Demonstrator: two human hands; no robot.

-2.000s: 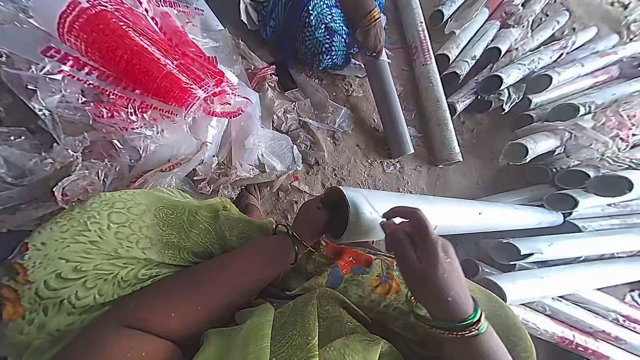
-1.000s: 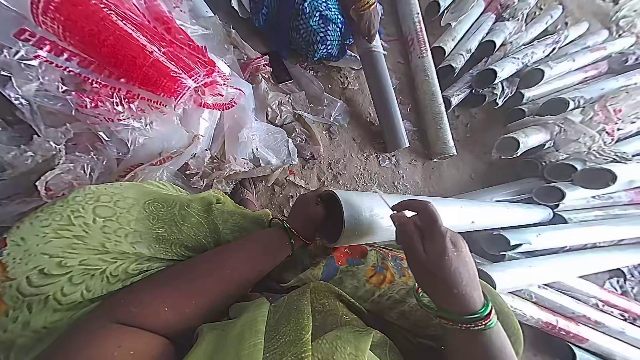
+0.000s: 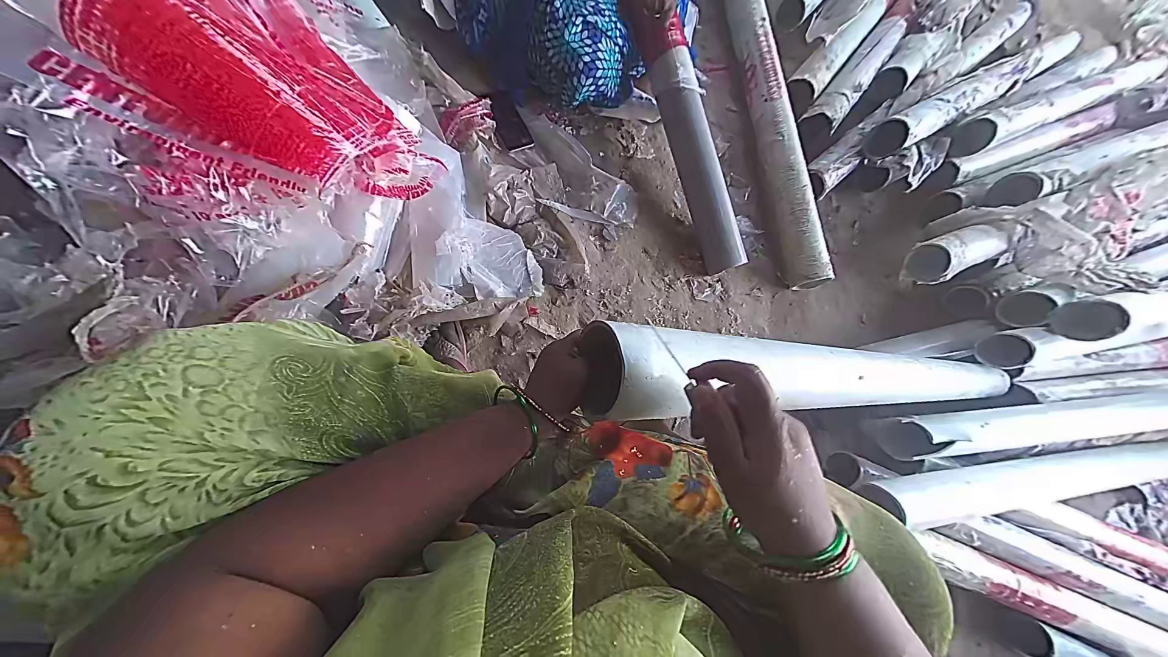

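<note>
A pale grey-white tube (image 3: 821, 370) lies across my lap, its open end towards the left and its far end by the stacked tubes. My left hand (image 3: 558, 374) is at the rim of that open end, its fingers partly hidden there. Over the near side of the tube, my right hand (image 3: 744, 420) pinches a small, thin whitish piece (image 3: 689, 379), too small to name surely. A faint line runs from it up across the tube wall.
Crumpled clear plastic film (image 3: 474, 260) and red printed plastic wrap (image 3: 228, 91) lie at the left. Several stacked tubes (image 3: 1049, 411) fill the right side. At the top, another person's hand (image 3: 652, 18) is at a grey tube (image 3: 698, 164), beside a longer tube (image 3: 776, 137) on the dusty ground.
My right hand stays over the tube near its open end, with the fingers in a slightly changed pose. My left hand remains at the rim. The other person's hand has moved up in view.
</note>
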